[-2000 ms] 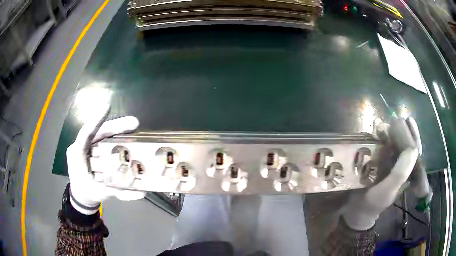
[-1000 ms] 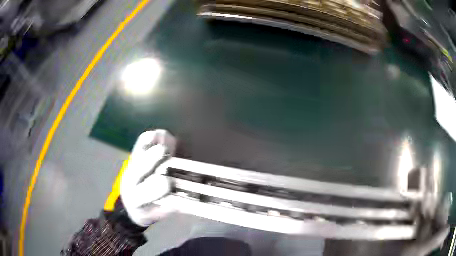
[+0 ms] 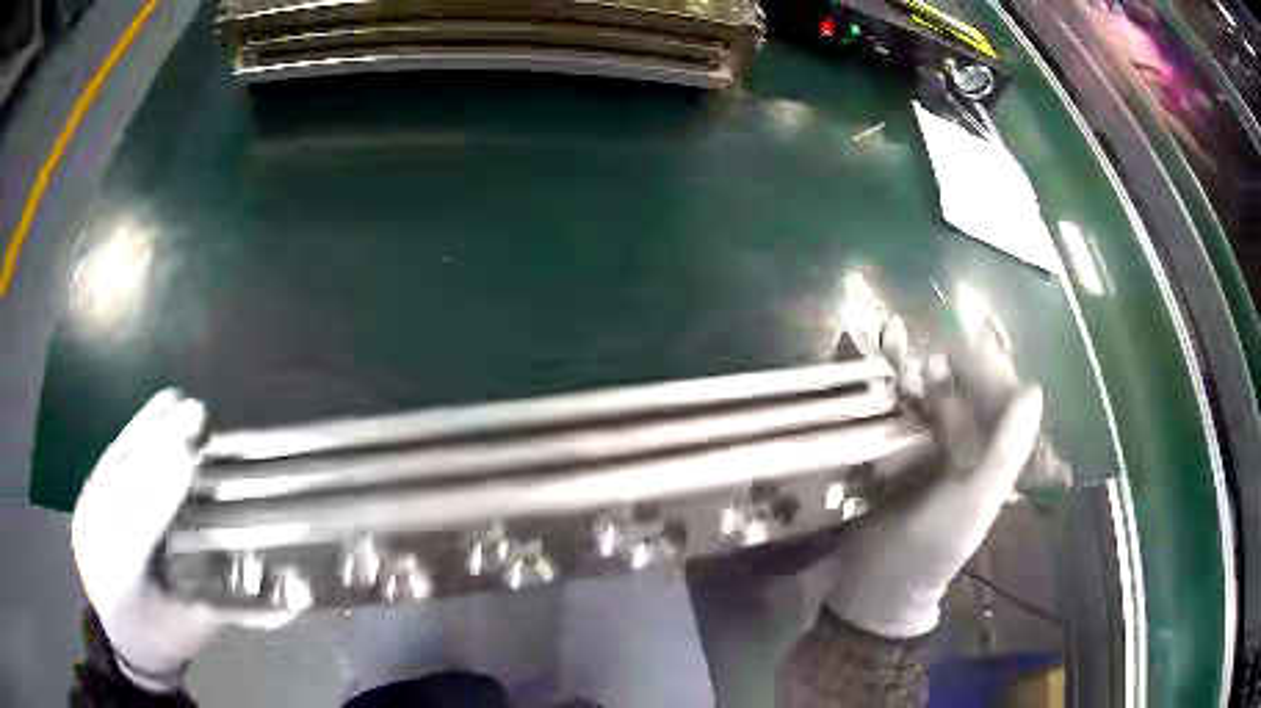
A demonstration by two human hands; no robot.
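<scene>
A silver metal housing bar [image 3: 553, 477] is held across the front of the bench, its left end a little lower. Its long side rails face up, with dark slots between them. Below them shows the face with paired round recesses, bright and blurred. My left hand [image 3: 136, 533], in a white knitted glove, grips the left end. My right hand [image 3: 954, 484], in a white glove, grips the right end; its fingertips are blurred against the metal. I cannot tell whether it also holds a syringe.
Stacked gold-brown and silver housings [image 3: 484, 42] stand at the far side of the dark green mat [image 3: 456, 249]. A dark controller [image 3: 885, 35] with red and green lights is at the far right. A white paper sheet [image 3: 985, 191] lies near the right edge. A green conveyor [image 3: 1175, 277] runs beyond it.
The bar was first seen recess face up, then with its rails and slots showing. Now it shows rails with recesses below, tilted the other way. The view has also swung.
</scene>
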